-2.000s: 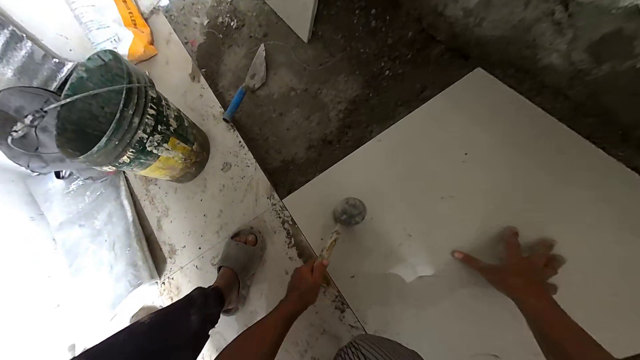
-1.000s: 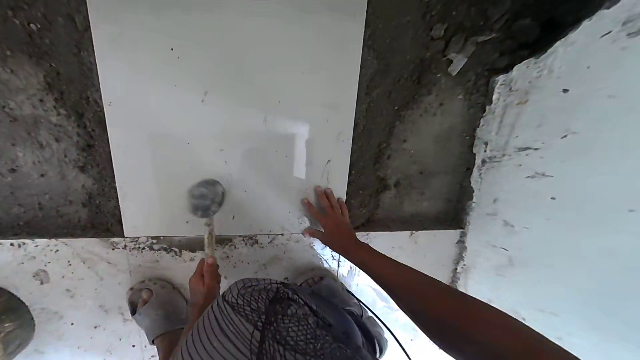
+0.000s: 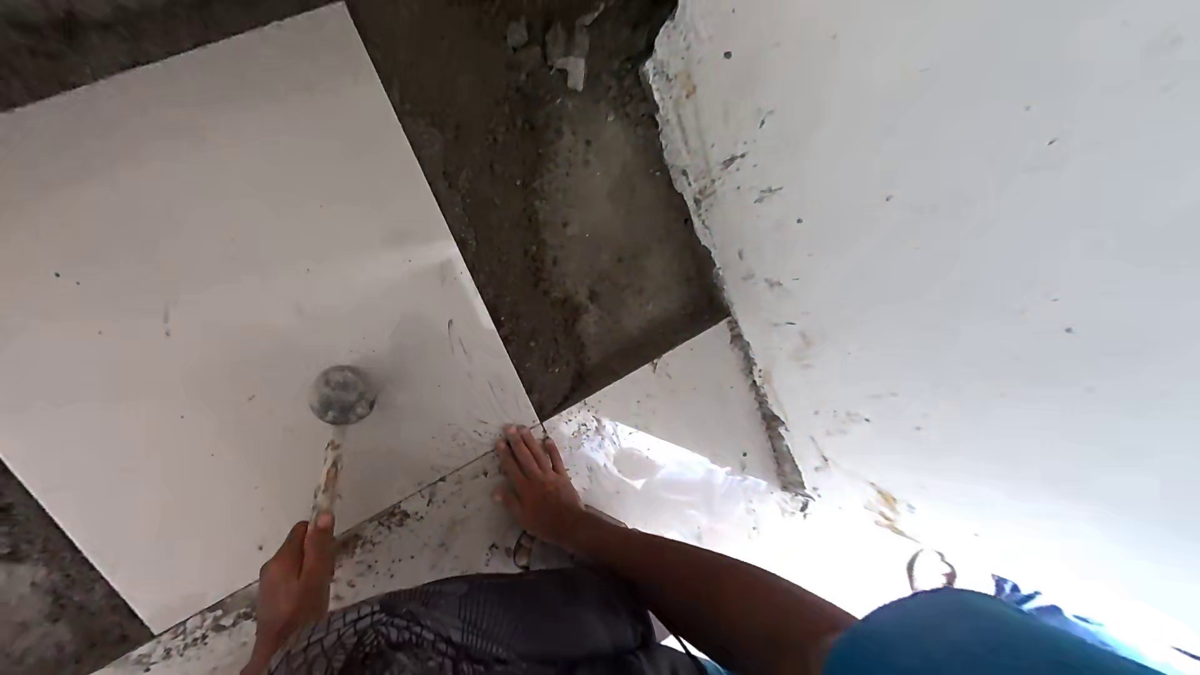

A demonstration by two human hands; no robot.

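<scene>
A large pale floor tile (image 3: pixel 234 244) lies on the dark mortar bed at the left. My left hand (image 3: pixel 295 577) is closed around the worn handle of a mallet (image 3: pixel 343 395), whose round grey head is over the tile's lower part; whether it touches the surface cannot be told. With fingers spread a little, my right hand (image 3: pixel 539 483) rests flat at the tile's lower right corner, across the joint with the neighbouring floor tiles (image 3: pixel 427 539). It holds nothing.
Bare rough mortar (image 3: pixel 600 216) runs between the large tile and a white wall (image 3: pixel 937 244) with a ragged lower edge. Broken bits (image 3: pixel 570 70) lie at its far end. A smaller tile piece (image 3: pixel 694 394) meets the wall's foot. Bright glare covers the floor at lower right.
The view has swung strongly. My right hand, spread on the large tile two seconds ago, is now at its corner joint. The mallet remains in my left hand.
</scene>
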